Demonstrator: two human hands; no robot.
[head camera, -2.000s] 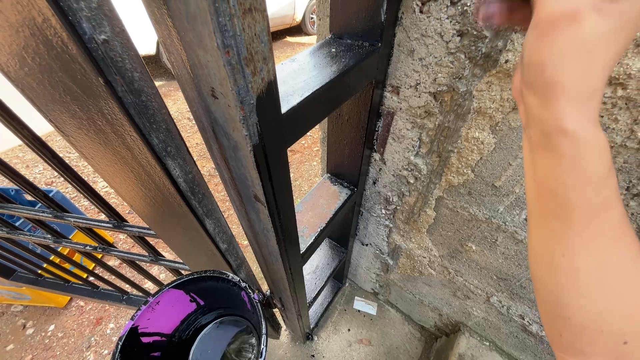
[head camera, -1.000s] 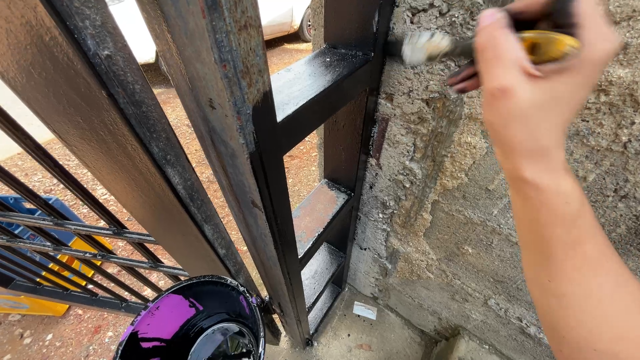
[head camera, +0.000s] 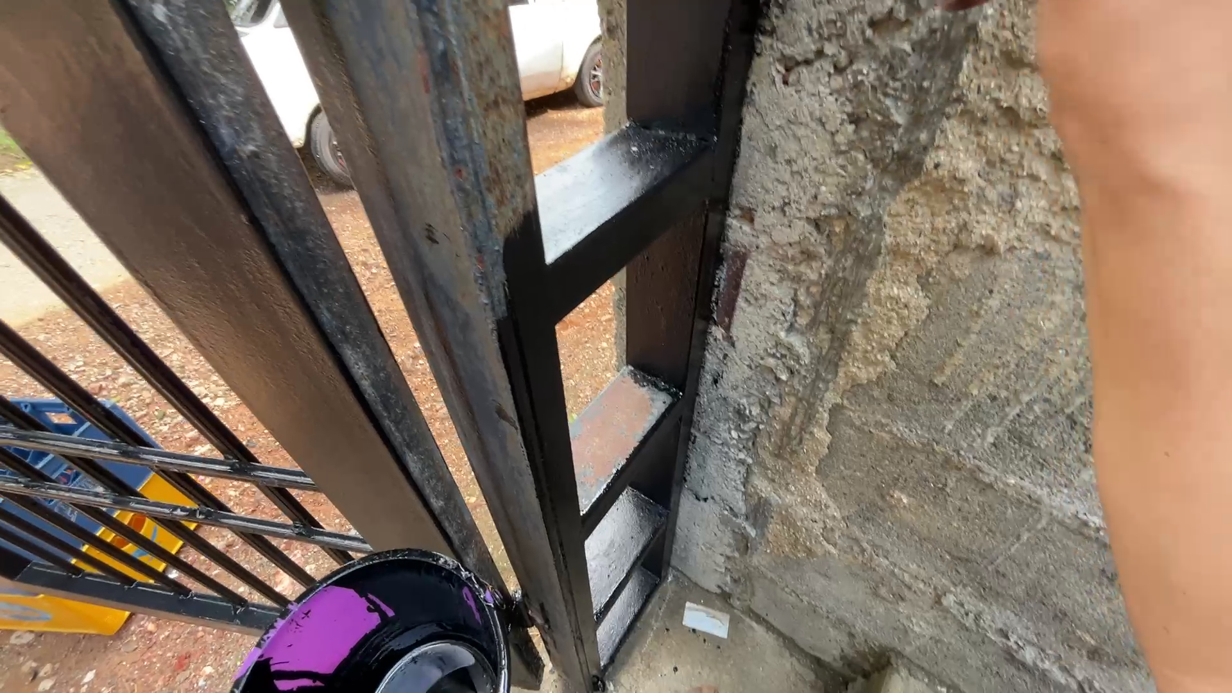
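Observation:
My right forearm (head camera: 1145, 337) reaches up along the right side, before the rough wall. Only a fingertip of my right hand (head camera: 961, 4) shows at the top edge; the rest of the hand and whatever it holds are out of view. My left hand is not in view. A purple bowl (head camera: 322, 630) coated with black paint stands out at the bottom, close beside the metal post, with dark liquid inside. The steel frame with crosspieces (head camera: 626, 221) is mostly glossy black. One lower crosspiece (head camera: 616, 433) shows a reddish-brown top, and the post (head camera: 472, 144) has rusty, worn patches.
A rough concrete wall (head camera: 924, 462) adjoins the frame on the right. Black gate bars (head camera: 164, 457) cross the left side, with blue and yellow crates (head camera: 144, 525) behind them. A small white piece (head camera: 705, 620) lies on the concrete floor. White vehicles (head camera: 553, 48) stand beyond the gate.
One second ago my right hand held a paintbrush near the top of the frame by the wall; hand and brush have since moved up, almost wholly out of view.

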